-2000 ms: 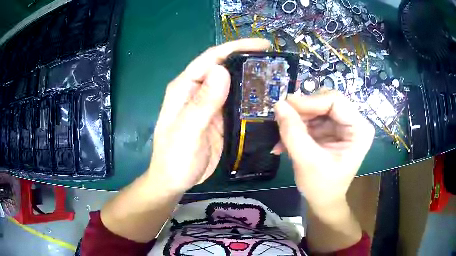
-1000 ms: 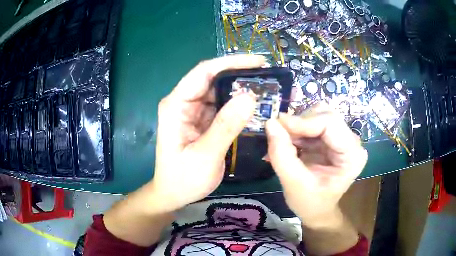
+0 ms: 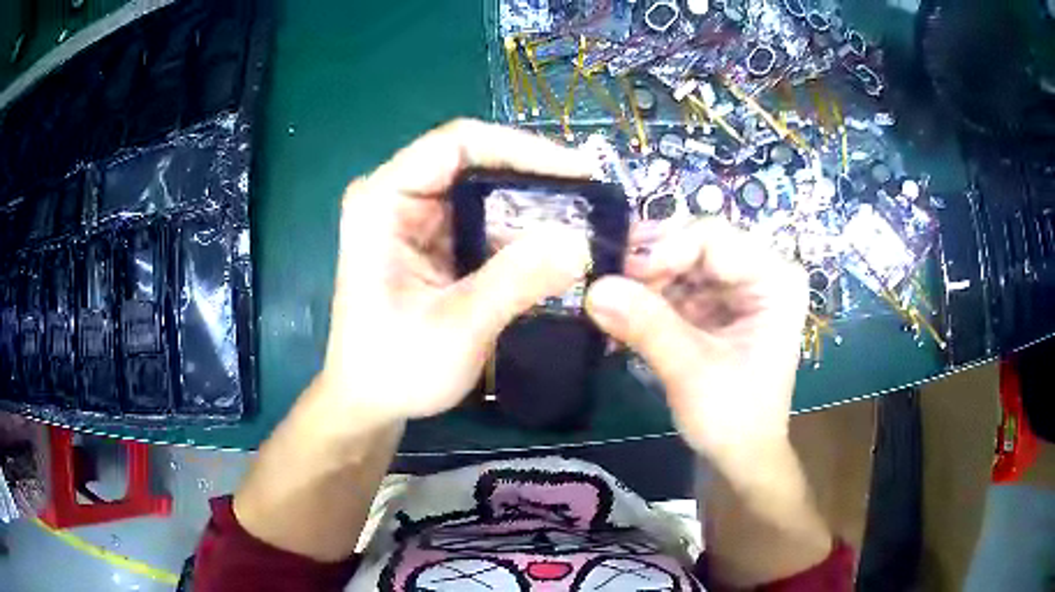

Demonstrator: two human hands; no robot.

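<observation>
A black phone housing point(image 3: 544, 376) is held over the green bench, its lower half dark. A silvery circuit board point(image 3: 526, 212) sits in its upper half, blurred and partly covered by my left thumb. My left hand point(image 3: 422, 289) is shut around the housing's left side, thumb pressed on the board. My right hand point(image 3: 706, 318) is at the housing's right edge, its thumb tip touching near the board's lower right corner; whether it pinches a small part is hidden by blur. A short orange flex cable point(image 3: 489, 376) shows at the housing's lower left.
A heap of board assemblies point(image 3: 879, 237) with orange tails and rings lies on clear plastic at right. A black blister tray point(image 3: 145, 289) is at left, another point(image 3: 1012, 254) at far right. A dark round thing point(image 3: 983, 58) is upper right. Red stools point(image 3: 104, 474) stand below.
Both hands and the housing have moved left. My left thumb has come over from the housing's left side onto the board. The housing looks foreshortened compared with the earliest frame.
</observation>
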